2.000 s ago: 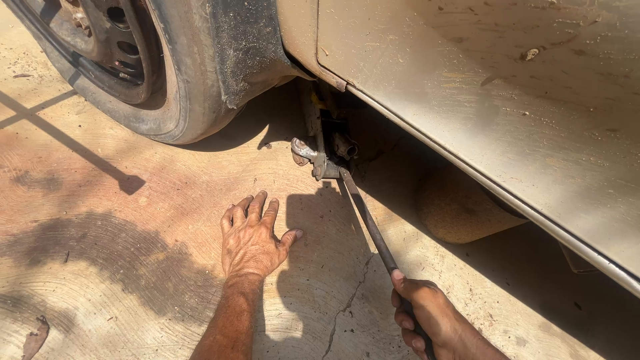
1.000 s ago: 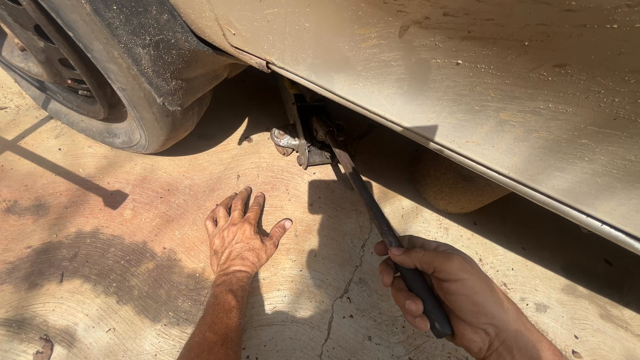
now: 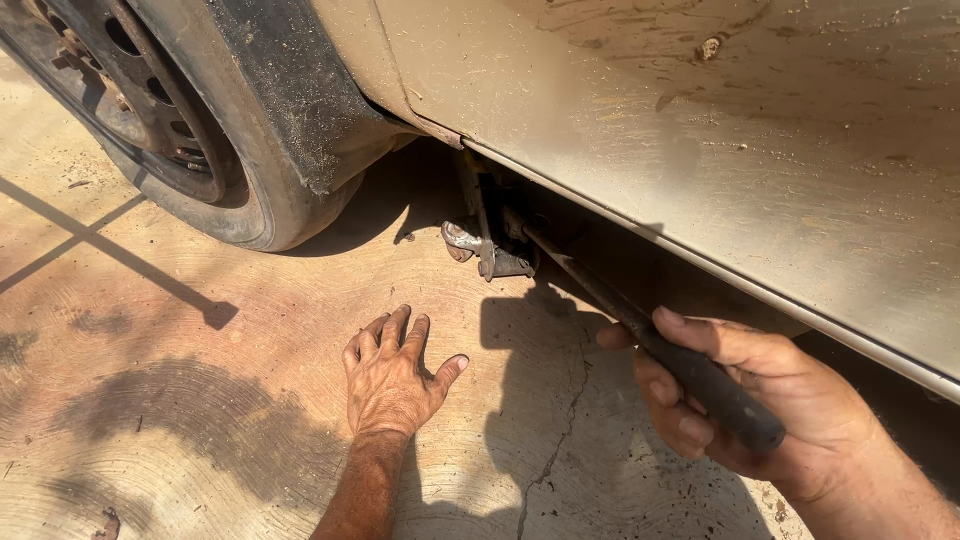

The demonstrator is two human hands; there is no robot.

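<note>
My right hand [image 3: 720, 382] grips the dark handle of a metal jack handle bar [image 3: 592, 285]. The bar slants up and left into shadow, where its far end meets the mechanism of a floor jack [image 3: 510, 259] under the car's sill; the exact joint is too dark to tell. A small caster wheel [image 3: 459, 241] of the jack rests on the concrete. My left hand [image 3: 394, 371] lies palm down on the concrete, fingers spread, holding nothing. Most of the jack's body is hidden beneath the car.
A car wheel with a worn tire [image 3: 259, 210] and exposed hub stands at the upper left. The dusty car door panel [image 3: 660, 112] and its sill [image 3: 720, 277] overhang the right side. Cracked, stained concrete [image 3: 555, 450] lies below, crossed by shadows.
The bar's handle end, in my right hand, has risen from the ground since the first frame. My right hand's hold has changed, with the handle's butt now showing. My left hand has stayed flat on the concrete.
</note>
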